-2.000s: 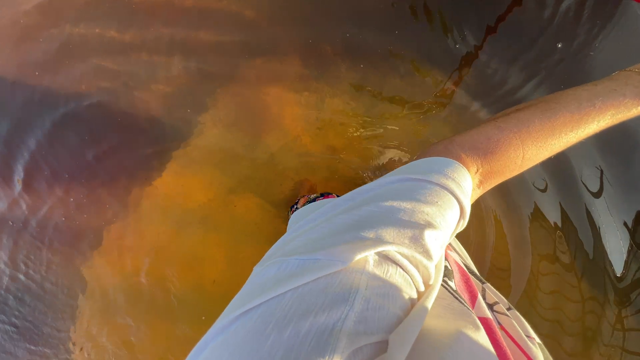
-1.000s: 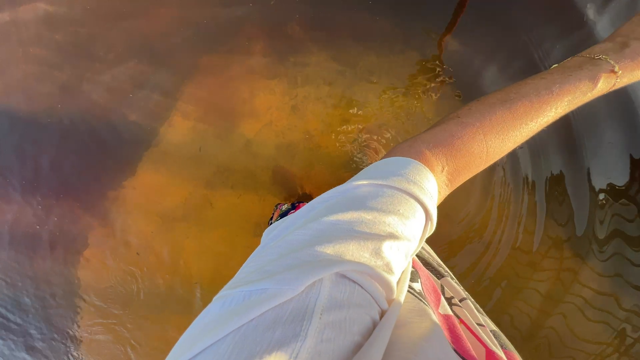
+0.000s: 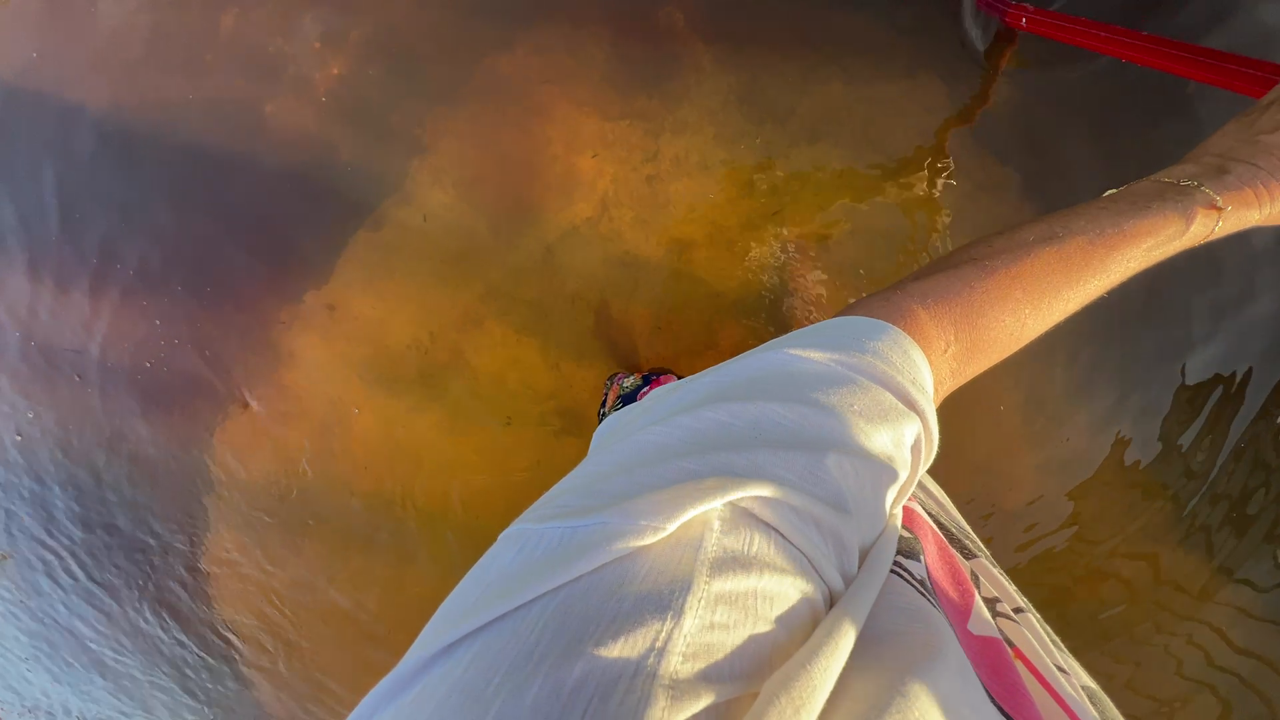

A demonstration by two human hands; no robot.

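Note:
One bare forearm, which looks like my left, reaches from a white short sleeve to the right edge, with a thin chain bracelet at the wrist. Only the wrist end of my left hand shows; its fingers are cut off by the frame. A long red strap or bar runs from the top edge to the right edge, close above that hand. Whether the hand holds it cannot be seen. My right hand is out of view.
Rippled amber-brown water surrounds me, with dark shadow and pale reflections at the left. A bit of floral fabric shows behind the sleeve. A pink-patterned shirt front lies at the lower right. Dark wavy reflections lie beyond it.
The red strap or bar has come into view at the top right. The bracelet, outside the view two seconds ago, now shows at the wrist.

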